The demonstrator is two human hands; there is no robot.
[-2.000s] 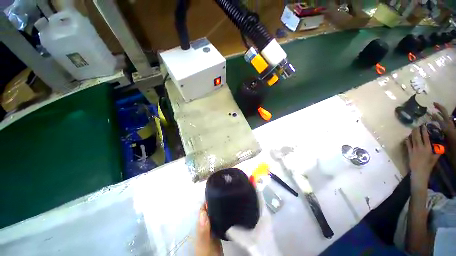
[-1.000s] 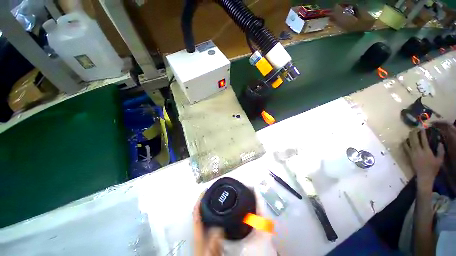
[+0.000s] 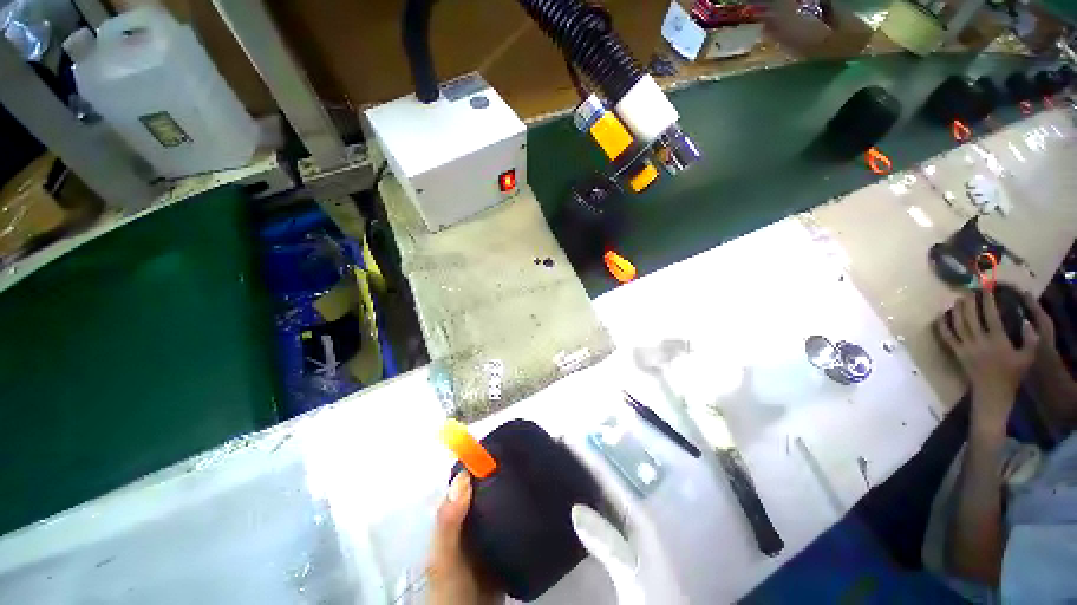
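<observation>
A black fabric-covered speaker [image 3: 532,508] is held above the white-sheeted bench, its orange strap [image 3: 469,448] at its upper left. My left hand [image 3: 452,550], bare, grips the speaker's left side, with the thumb near the strap. My right hand [image 3: 612,553], in a white glove, lies against the speaker's lower right side; its fingers are partly blurred, and I cannot tell if it grips. Right of the speaker lie dark tweezers [image 3: 661,423], a small pale-blue clear piece [image 3: 626,455] and a black-handled tool [image 3: 749,502].
A white box with a red lit switch [image 3: 449,154] stands ahead, with a nozzle [image 3: 644,136] over the green belt [image 3: 744,148]. Speakers with orange straps sit on the belt. Two silver rings [image 3: 840,359] lie right. Another person's hands [image 3: 992,349] hold a dark part at far right.
The speaker has been turned: its round logo end no longer shows, and the strap has gone from its lower right to its upper left. My gloved hand now shows at its right side.
</observation>
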